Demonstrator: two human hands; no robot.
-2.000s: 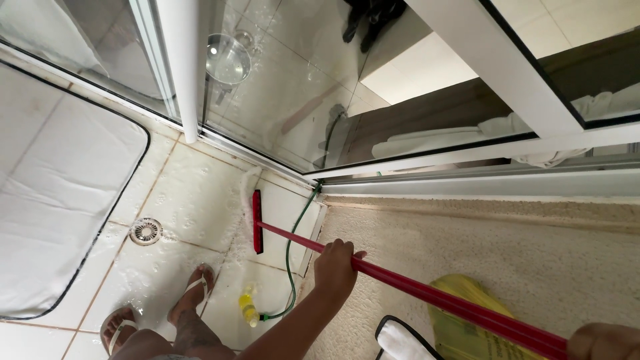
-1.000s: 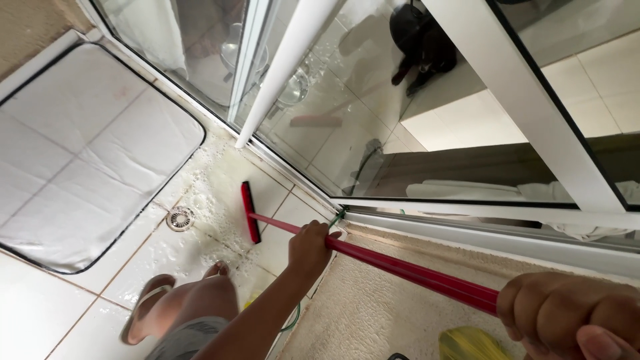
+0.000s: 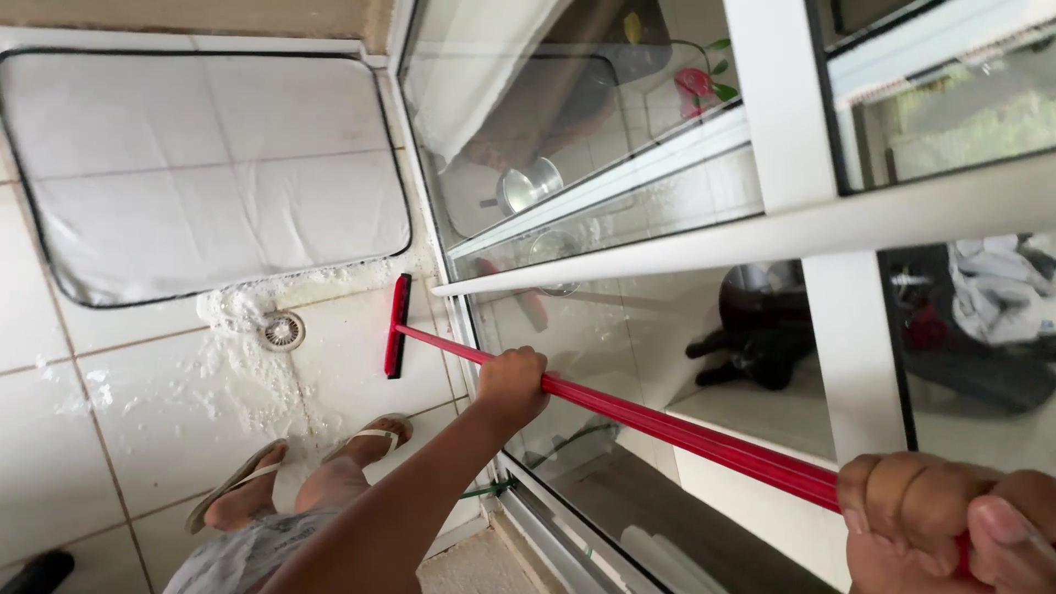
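A red floor squeegee [image 3: 398, 326] rests on the white tiles, its blade beside the glass door's frame. My left hand [image 3: 513, 384] is closed around its red handle [image 3: 693, 440] partway up. My right hand [image 3: 932, 520] grips the handle's upper end at the lower right, where its tip is mostly hidden by the fingers. White suds [image 3: 247, 371] lie on the wet floor around a round metal drain [image 3: 282, 331], left of the squeegee head. My feet in sandals [image 3: 239, 487] stand just below the suds.
A pale mat with black edging [image 3: 214, 165] lies at the upper left. Glass door panels with white frames [image 3: 619, 247] fill the right side, close to the handle. A green hose [image 3: 487, 490] shows by the door track. Behind the glass, a black animal [image 3: 755, 355] lies down.
The view has swung left, showing more of the mat. The squeegee head now stands nearer the mat's corner than before. Both hands have kept hold of the handle.
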